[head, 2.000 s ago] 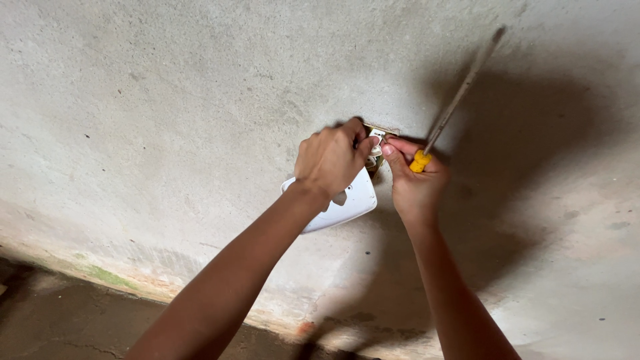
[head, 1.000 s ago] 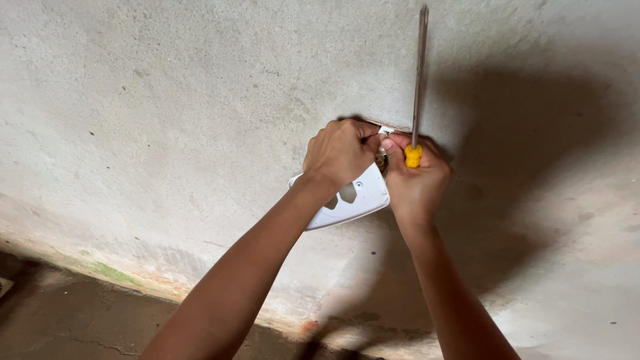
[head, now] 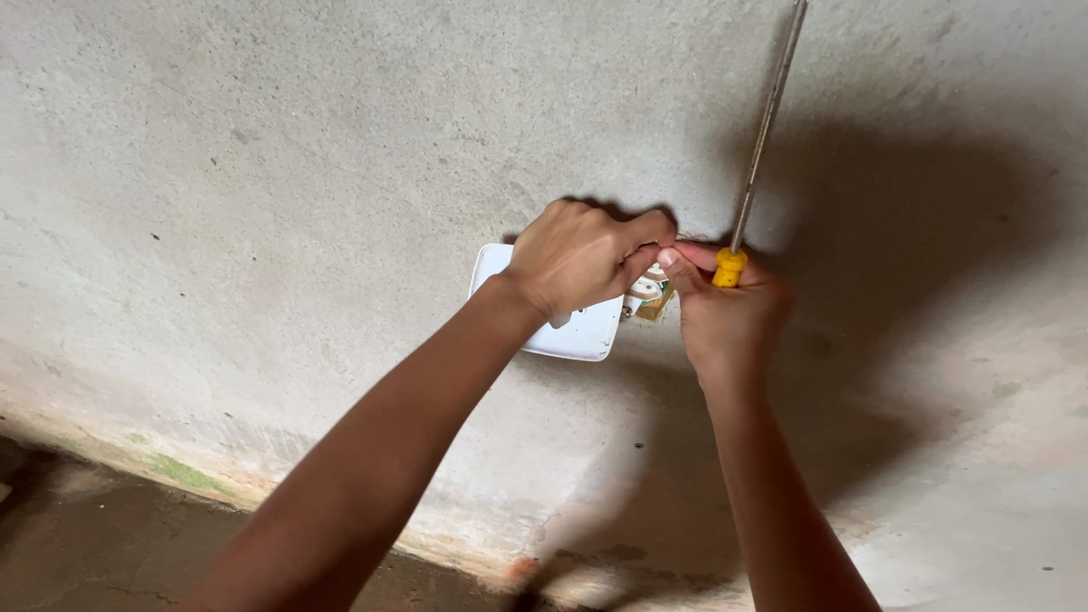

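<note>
My left hand [head: 586, 255] holds a white plastic outlet cover plate [head: 586, 331] under its palm, with its thumb and forefinger pinched at the top of a wall box. My right hand [head: 731, 314] meets it there, thumb tip against the left fingertips; whatever lies between them is hidden. A screwdriver with a yellow handle [head: 729, 269] is tucked in my right hand, its long metal shaft [head: 769, 127] pointing up. Between the hands, a white socket module [head: 644, 291] shows partly in the yellowish wall box [head: 656, 308].
A rough, stained plaster wall [head: 340, 170] surrounds the box. The dark floor [head: 110, 535] meets it at lower left, near a green patch [head: 187, 473]. Shadows of the arms and hands fall on the wall at right.
The cover plate has turned and shifted left from the box, showing more of the socket module. The screwdriver's tilt has changed from leaning right, to nearly upright, to leaning slightly right.
</note>
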